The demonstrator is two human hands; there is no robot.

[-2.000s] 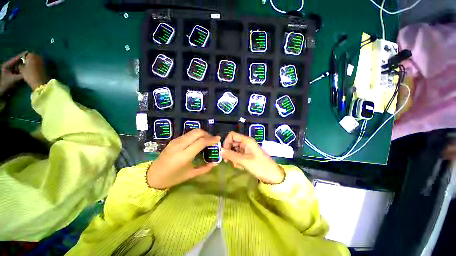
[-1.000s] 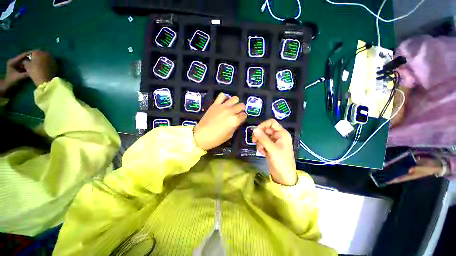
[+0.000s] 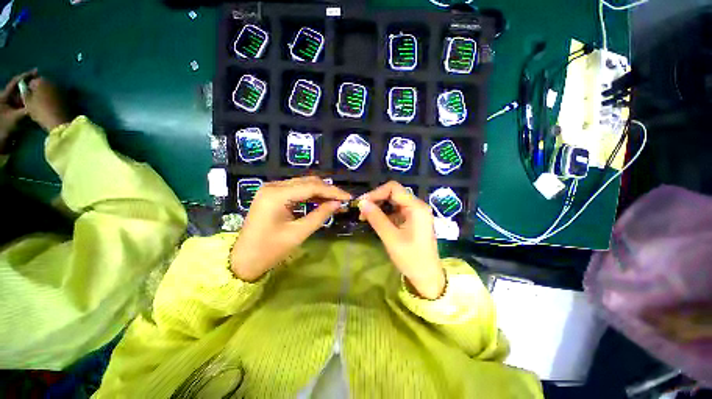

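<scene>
The black compartment tray (image 3: 376, 76) lies before me, with smartwatches (image 3: 352, 100) in most pockets, their screens lit with green lines or whiter pictures. My left hand (image 3: 275, 224) and my right hand (image 3: 406, 227) meet over the tray's near edge. The thumb and fingertips of each pinch a small thing (image 3: 351, 204) between them, possibly a watch seen edge-on; it is too small and blurred to name surely. My hands partly hide the front row of pockets. The top middle pocket is empty.
A coworker's hands (image 3: 35, 100) and yellow-green sleeve (image 3: 113, 183) are at left. At right are a white power strip (image 3: 599, 109), black cables, white cables (image 3: 539, 240) and a small dark-faced device (image 3: 574, 161). A person's pink sleeve (image 3: 663, 261) is at lower right, near a white panel (image 3: 542, 331).
My left hand has moved back from the third row to the near edge, uncovering the middle watch there. My fingertips now meet around something small. The person in pink has moved; their dark flat object is out of view.
</scene>
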